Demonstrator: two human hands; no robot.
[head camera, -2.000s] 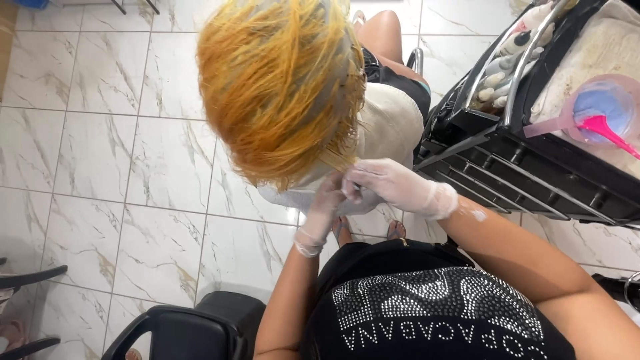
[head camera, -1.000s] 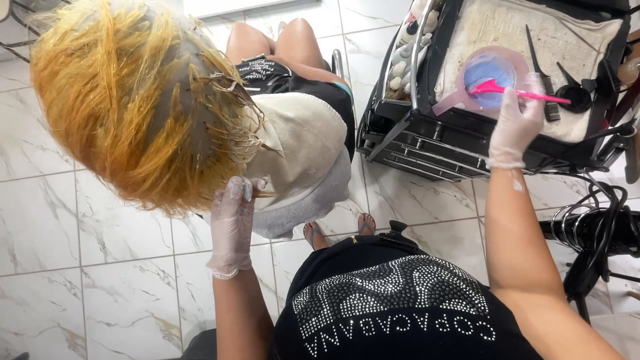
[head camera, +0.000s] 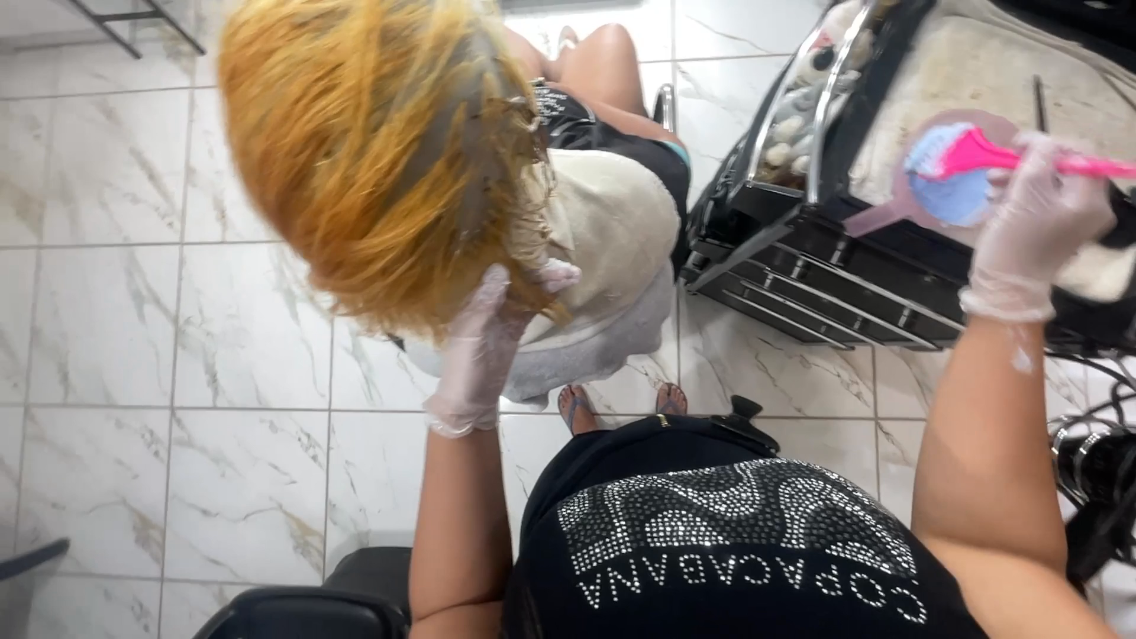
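Observation:
My left hand (head camera: 484, 346), in a clear glove, holds a lock of orange-yellow hair (head camera: 373, 169) low on the head of a seated person. Part of that hair is hidden by my fingers. A light towel (head camera: 612, 213) lies over the person's shoulders. On the right, my gloved right hand (head camera: 1034, 222) grips a pink tint brush (head camera: 990, 155), its head over a translucent pink bowl (head camera: 874, 216). Pale blue cream (head camera: 958, 195) is in the bowl and on the bristles.
The bowl stands on a black salon trolley (head camera: 763, 231) with metal rails and a side rack of bottles (head camera: 794, 129). A dark comb (head camera: 1039, 102) lies behind it. A black chair (head camera: 302, 612) is at the lower left; cables (head camera: 1096, 417) hang at the right edge.
Two seconds ago both hands were together at the hair. My right hand has since gone to the trolley and taken the pink brush, whose head is now raised higher over the bowl.

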